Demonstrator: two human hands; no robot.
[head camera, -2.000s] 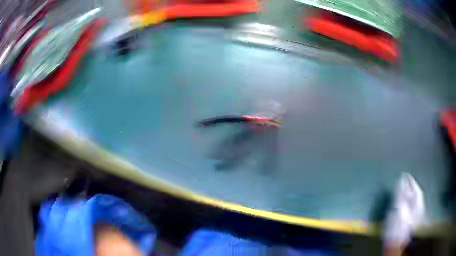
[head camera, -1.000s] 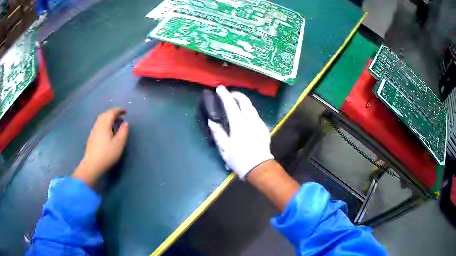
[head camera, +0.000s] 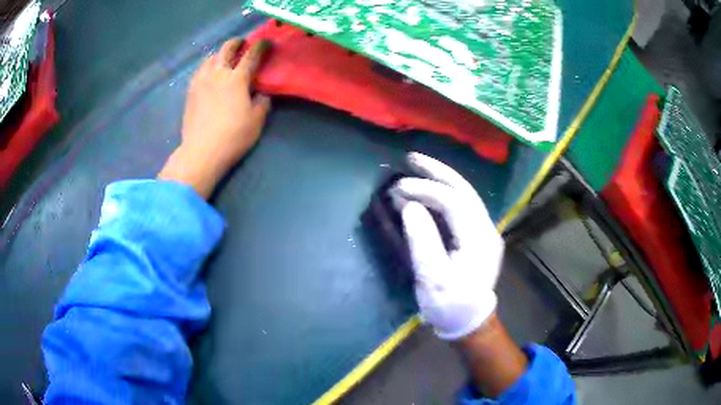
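Note:
A large green circuit board (head camera: 443, 47) lies on a thick red pad (head camera: 371, 91) at the top of the view. My left hand (head camera: 221, 107) is bare and its fingertips are at the left end of the red pad; whether they grip it I cannot tell. My right hand (head camera: 454, 249), in a white knitted glove, is closed around a dark block-like item (head camera: 391, 225) on the green mat, near the bench's yellow edge. The hand hides part of the item, and it is somewhat blurred.
A second board (head camera: 700, 178) on a red support (head camera: 652, 213) stands at the right, past the yellow edging (head camera: 371, 360). Another board (head camera: 16, 67) on a red pad (head camera: 32, 142) is at the far left. Small bright specks lie on the mat. Metal framing shows below right.
My left hand has moved up and forward to the red pad. My right hand has moved back from the pad with the dark item. The board and pad appear nearer in view.

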